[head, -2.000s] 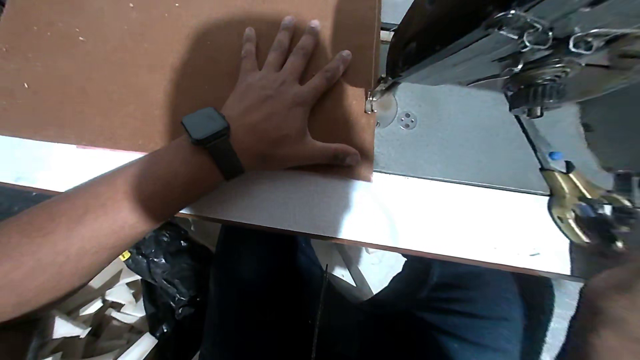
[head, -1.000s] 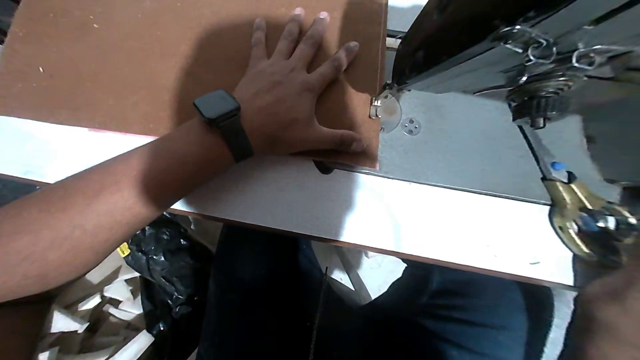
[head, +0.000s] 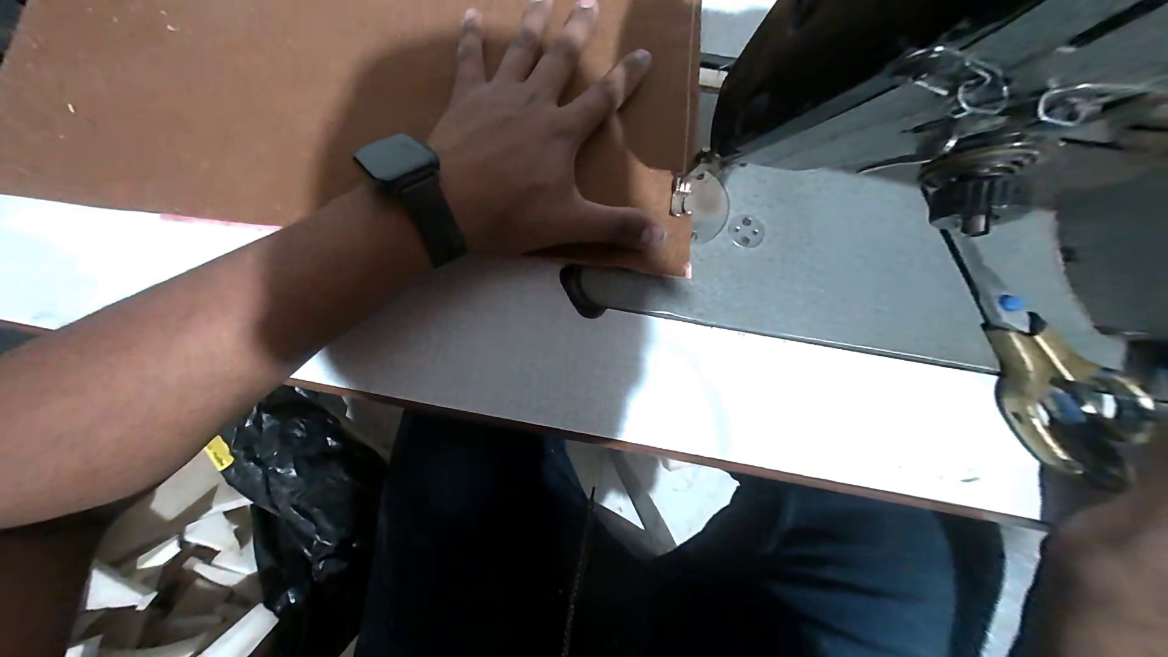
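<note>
My left hand [head: 538, 155], with a watch on the wrist, lies palm down with fingers spread on a large brown sheet [head: 228, 109], whose material I cannot tell. The sheet's right edge lies at the presser foot [head: 681, 195] of a sewing machine [head: 849, 82], over its grey metal bed [head: 839, 255]. At the lower right edge is my right hand [head: 1109, 566], blurred and only partly in view; its fingers cannot be made out. Above it, gold-handled scissors [head: 1031, 401] lie at the right end of the machine bed.
The white tabletop [head: 776, 392] runs along the front of the machine, its edge above my legs. A black plastic bag [head: 297, 484] and pale scraps [head: 182, 584] are below the table at left. Thread guides and a tension knob [head: 976, 201] jut from the machine.
The brown sheet and my left hand have moved away from me, along the machine's presser foot. The left front corner of the machine bed, covered at first, now shows below the sheet.
</note>
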